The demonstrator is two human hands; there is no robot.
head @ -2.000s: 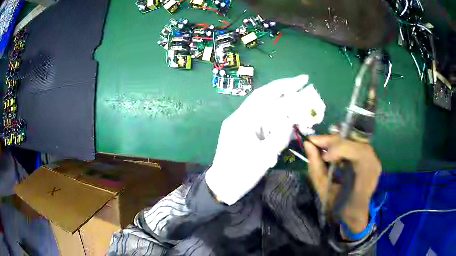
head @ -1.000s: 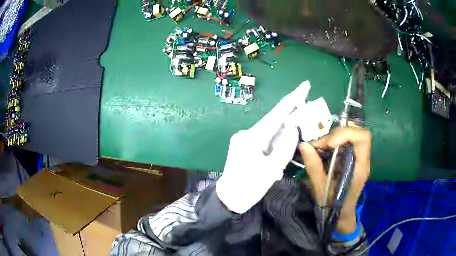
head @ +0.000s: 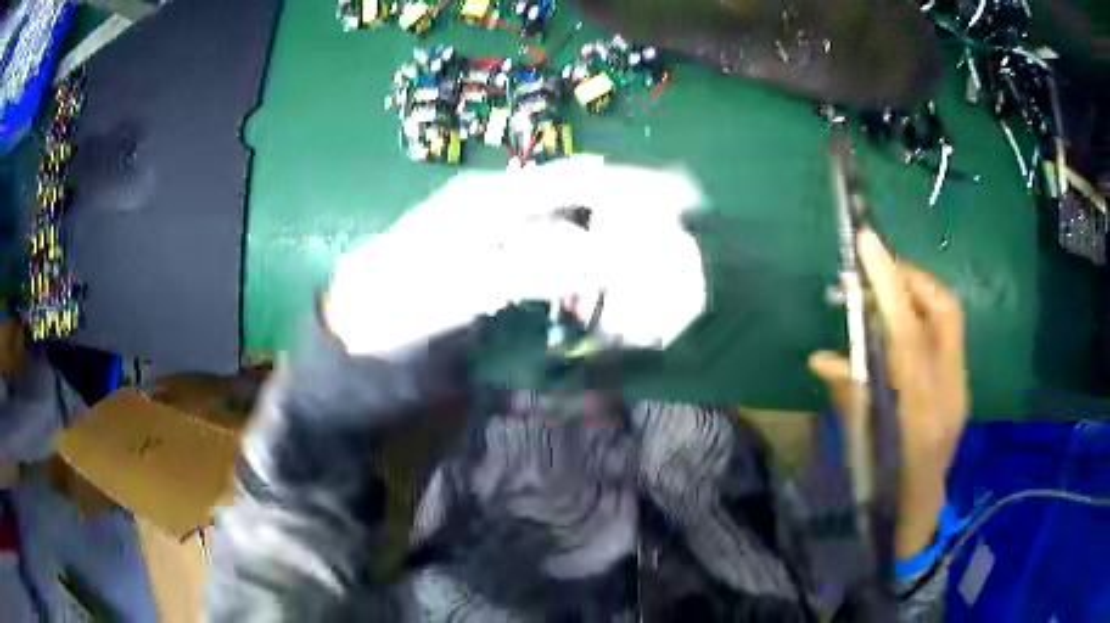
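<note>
My left hand (head: 511, 262), in a white glove, is blurred over the green bench's front part. A small circuit board (head: 570, 331) with a red wire shows blurred at the glove's lower edge and appears held in it. Any white plastic part there cannot be told from the glove. My right hand (head: 919, 383), bare with a blue wrist strap, is closed around the soldering iron (head: 856, 319), its tip pointing to the back, apart from the left hand. More circuit boards (head: 487, 104) with red wires lie just beyond the glove.
A black mat (head: 164, 195) lies on the left with a row of boards (head: 51, 231). The dark fume hood (head: 816, 49) hangs at the back. Loose cut wires (head: 1004, 79) lie at the back right. An open cardboard box (head: 152, 450) stands below the bench's left front edge.
My left hand has moved left, away from the iron, and now covers where the nearest board lay. My right hand has moved a little right with the iron.
</note>
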